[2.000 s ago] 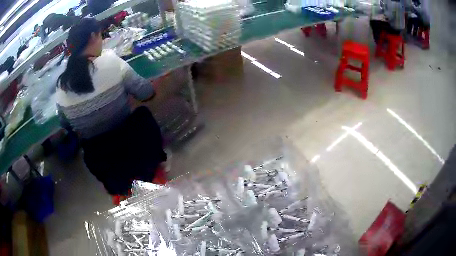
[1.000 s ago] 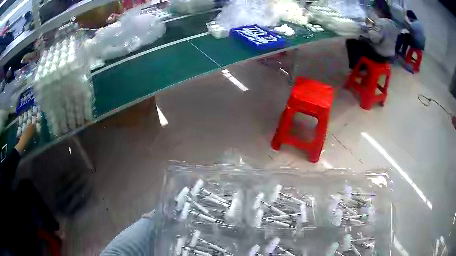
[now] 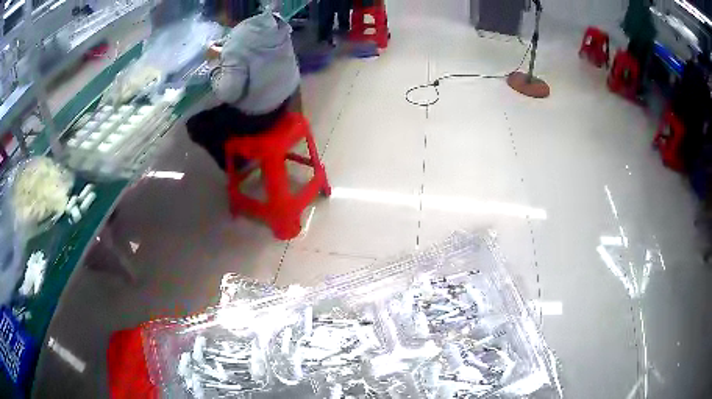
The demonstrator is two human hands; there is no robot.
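Observation:
A clear blister tray [image 3: 511, 288] fills the bottom middle of the view, tilted, its lower part cut off by the frame edge. Loose white rod-and-head parts [image 3: 328, 343] lie in its moulded pockets, with strong glare on the plastic. Neither of my hands is visible; whatever holds the tray is hidden or out of the picture.
A green bench [image 3: 70, 257] runs along the left with a stack of clear trays [image 3: 117, 128], pale parts and a blue bin [image 3: 16, 343]. A person [image 3: 261, 66] sits on a red stool [image 3: 277, 175]. A stand with a round base [image 3: 528, 84] and a cable are ahead.
The view has turned and moved along the aisle. The seated person in grey is now much nearer at left, and the nearer empty red stool has left its earlier place. The tray stays in front, now tilted.

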